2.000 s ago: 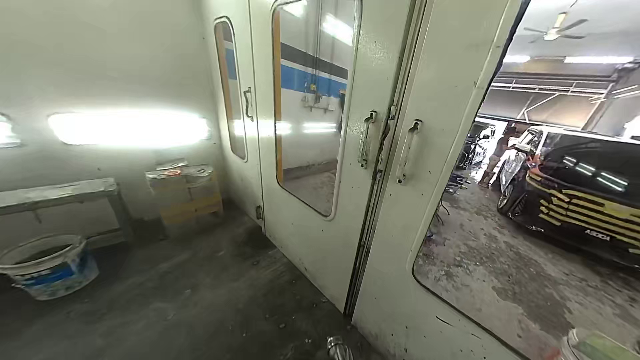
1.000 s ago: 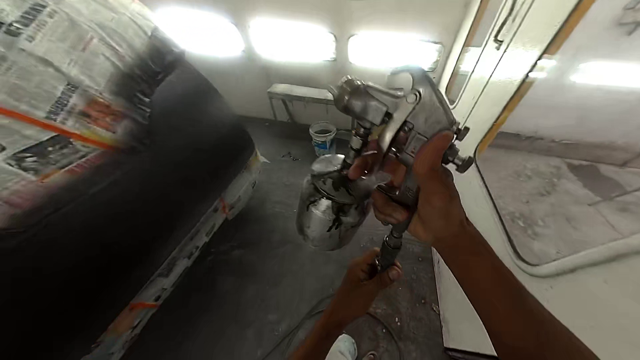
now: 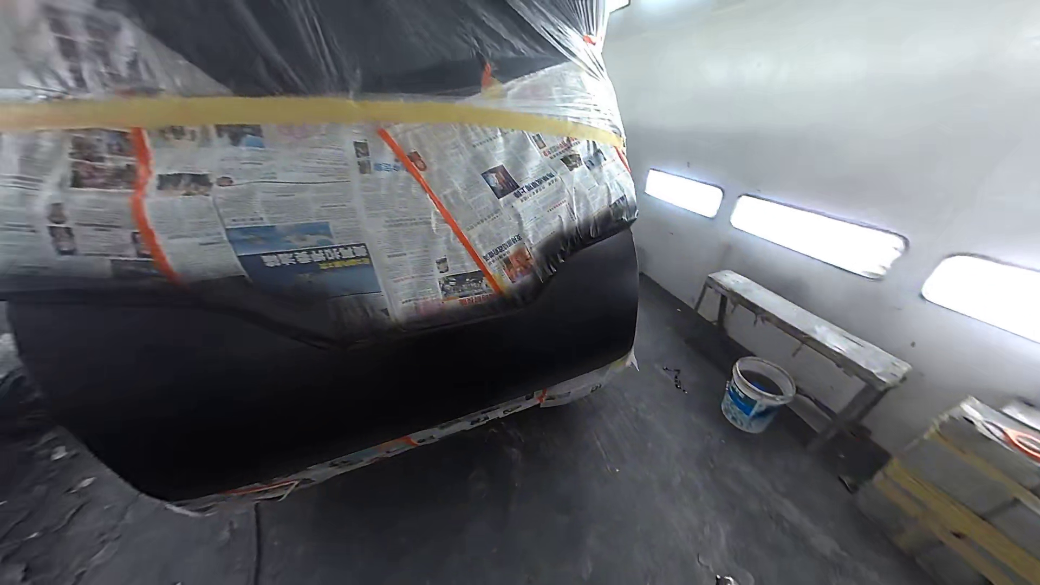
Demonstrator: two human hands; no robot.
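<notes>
Neither my left hand nor my right hand shows in the head view at this moment, so what they hold is hidden. A vehicle's dark bumper [image 3: 341, 398] fills the left and middle. Above it the body is covered with newspaper sheets [image 3: 301, 203], crossed by orange tape strips [image 3: 439, 207]. Yellow masking tape [image 3: 268, 111] runs along the upper edge of the paper, and clear plastic film [image 3: 325, 49] hangs over the part above. More paper and tape line the bumper's lower edge. A small shiny metal piece [image 3: 725, 579] shows at the bottom edge.
A long bench [image 3: 804, 325] stands along the pale wall [image 3: 812, 114] under bright light panels [image 3: 816, 236]. Beside it is a white and blue bucket [image 3: 756, 398]. A taped box-like stand [image 3: 959, 487] is at the lower right. A thin hose or cable [image 3: 257, 544] lies on the floor.
The view has swung from the booth doors to the masked vehicle. One second ago both my hands were at a metal spray gun with a cup; hands and gun are now out of view.
</notes>
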